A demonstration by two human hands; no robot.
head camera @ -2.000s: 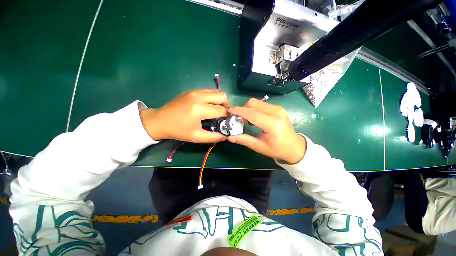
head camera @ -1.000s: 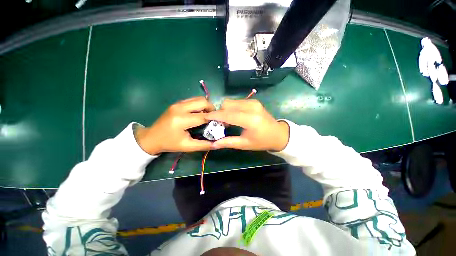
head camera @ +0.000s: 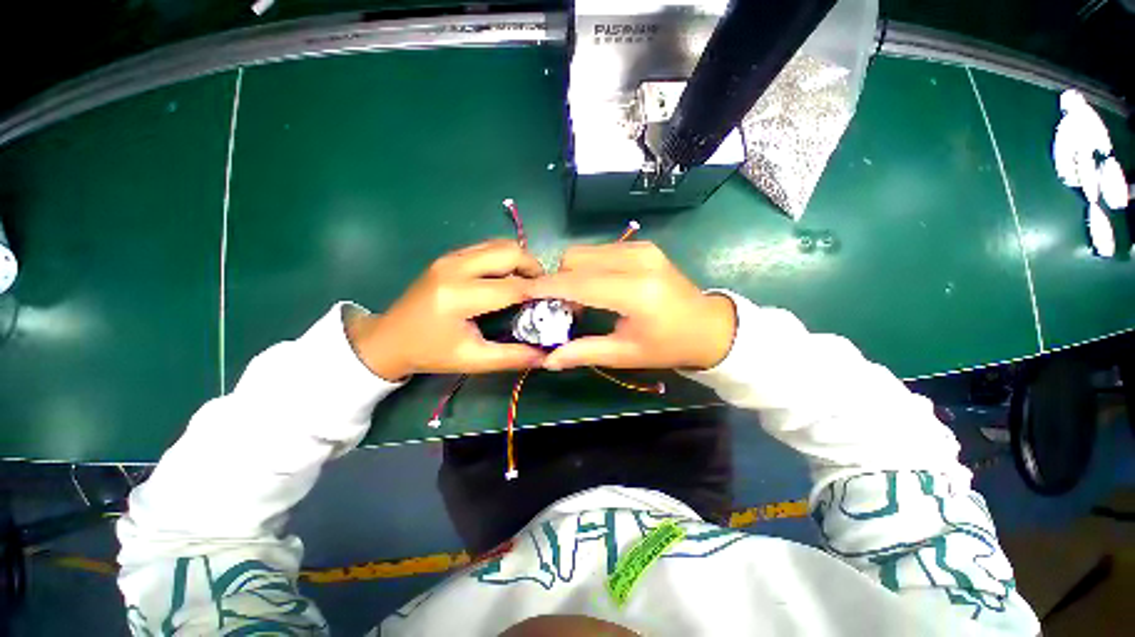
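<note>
A small white-silver wired unit (head camera: 544,324) is held between both hands at the middle of the view, just above the bench near its front edge. My left hand (head camera: 454,314) grips it from the left and my right hand (head camera: 641,307) from the right, with fingertips meeting around it. Several thin lead wires (head camera: 514,417) in red, yellow and dark spread out from under the hands, two away from me and the others towards me, with pale connectors at their ends. The unit's underside and parts under the fingers are hidden.
A silver screw feeder (head camera: 610,93) stands beyond the hands, with a thick black bar (head camera: 747,75) slanting over it. A clear bag of small screws (head camera: 803,137) lies right of it. White rounded parts (head camera: 1087,156) lie far right. A white object (head camera: 6,265) is cut off at the left edge.
The view has shifted since the earliest frame. The unit has turned slightly in my fingers, its black part no longer shows, and another lead now shows below my right hand.
</note>
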